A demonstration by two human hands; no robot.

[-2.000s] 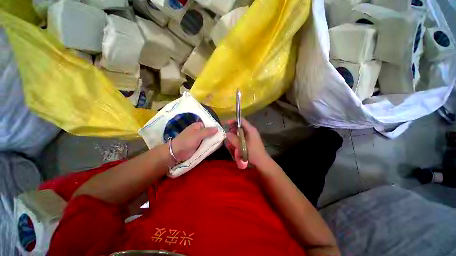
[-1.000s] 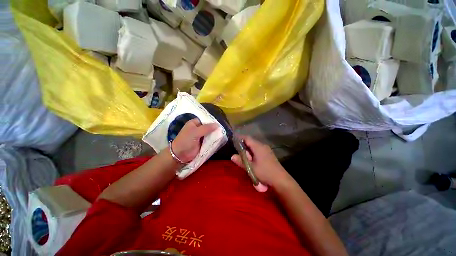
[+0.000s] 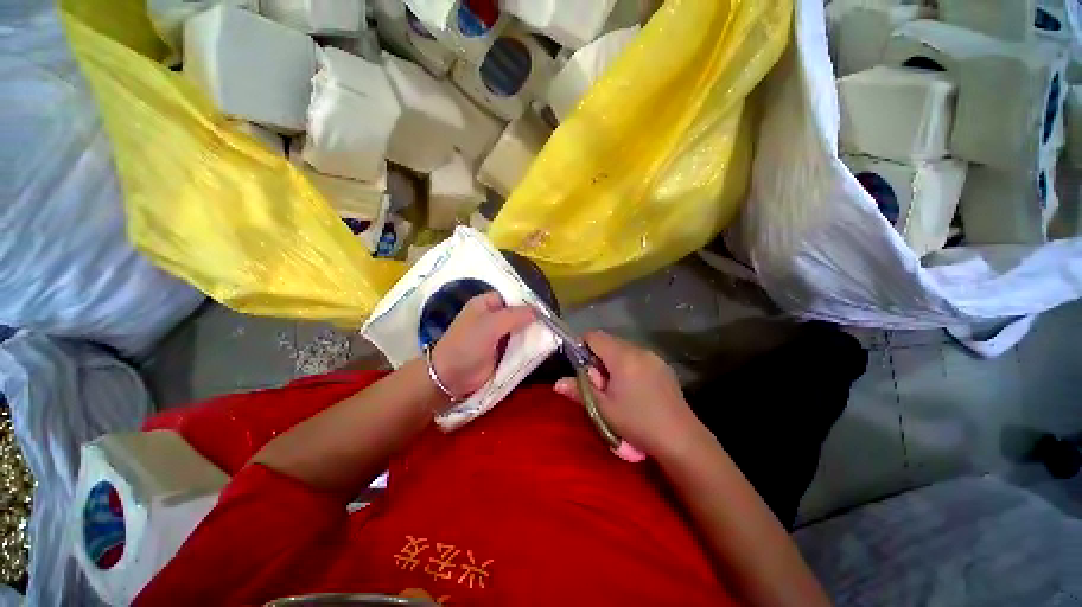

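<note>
A cream-white sewn block (image 3: 406, 296) with a dark blue round patch (image 3: 445, 311) is tilted above my lap. My left hand (image 3: 477, 340) grips it with fingers over the patch and its right side. My right hand (image 3: 627, 385) holds trimming scissors (image 3: 590, 395), silvery at the blades and pink at the handle end. The blades point up and left and lie at the block's right seam edge. Whether the tips touch the fabric, and any loose threads, cannot be made out.
A yellow sack (image 3: 641, 142) full of cream blocks stands in front of my knees. A white sack (image 3: 795, 225) with more blocks is right of it. Another block (image 3: 166, 498) lies at my lower left, near gold-coloured items (image 3: 14, 504). Pale scraps (image 3: 320, 352) lie on the tiled floor.
The scissors have turned from upright to pointing up and left and are now at the block's edge. The sacks and the held block appear further right in the view.
</note>
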